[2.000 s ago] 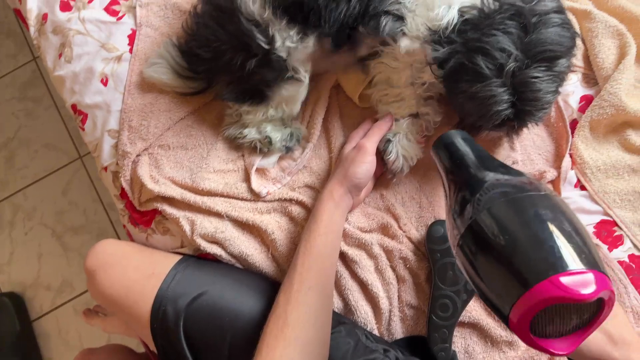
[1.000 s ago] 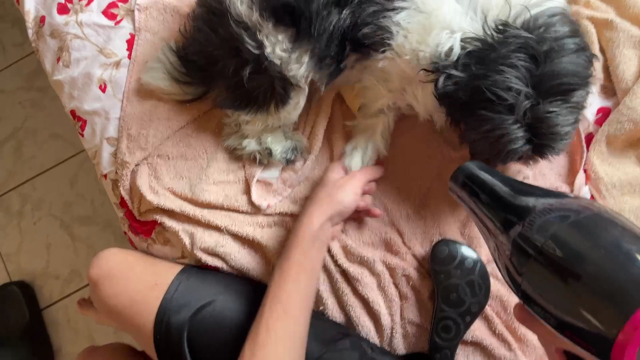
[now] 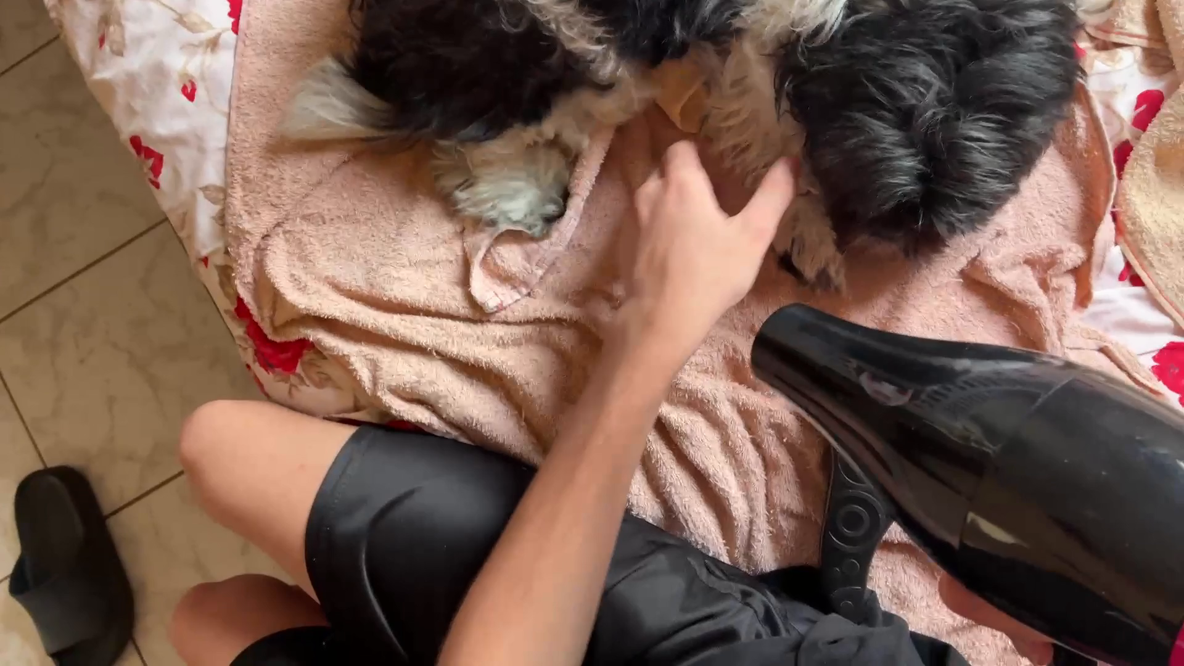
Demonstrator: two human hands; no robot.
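A black and white long-haired dog [image 3: 925,120] lies on a pink terry towel [image 3: 398,277]. My left hand [image 3: 698,236] is beside its front leg [image 3: 754,129], thumb and fingers spread, with the thumb at the fur. A black hair dryer [image 3: 980,444] points its nozzle up and left toward the leg. My right hand [image 3: 994,620] shows only in part beneath the dryer, around its mostly hidden handle. Below the nozzle is a black patterned brush [image 3: 846,532], partly hidden by the dryer.
Under the towel is a white cloth with red flowers [image 3: 153,102]. A beige towel [image 3: 1156,213] lies at the right. My leg in black shorts [image 3: 416,518] borders the lower edge. On the tiled floor [image 3: 83,240] at left is a black slide sandal [image 3: 69,564].
My left hand has let go of the dog's front paw, which it held a second ago, and has moved up along the leg. The dryer has shifted over the brush.
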